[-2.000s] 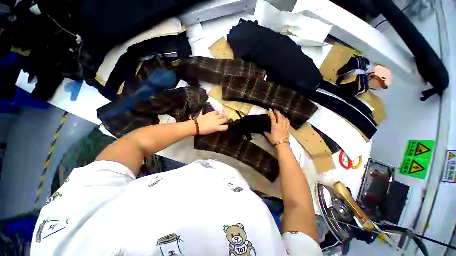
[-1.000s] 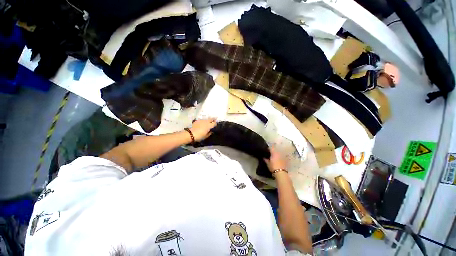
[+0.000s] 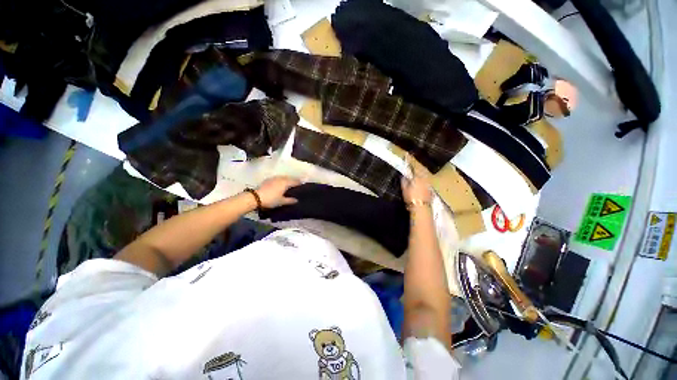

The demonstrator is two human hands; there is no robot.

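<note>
A curved black piece (image 3: 341,210) lies on the worn beige patch close to my body. My left hand (image 3: 278,192) holds its left end, with the fingertips at its upper edge. A curved plaid piece (image 3: 345,159) lies just beyond it. My right hand (image 3: 416,187) is at the right end of the plaid piece, above the black piece's right end; a small pale thing shows at its fingertips, too blurred to name. Its exact grip cannot be told.
Another plaid piece (image 3: 393,119) and a black cloth stack (image 3: 404,59) lie behind. A plaid bundle with blue cloth (image 3: 215,89) lies left. Dotted tan card patterns (image 3: 450,194), red-orange scissor loops (image 3: 500,218) and a steam iron (image 3: 479,286) are at right.
The small black strip is out of sight. A plaid piece now lies flat beyond the black piece. My right hand has moved up from the near piece's right end; my left hand moved slightly left.
</note>
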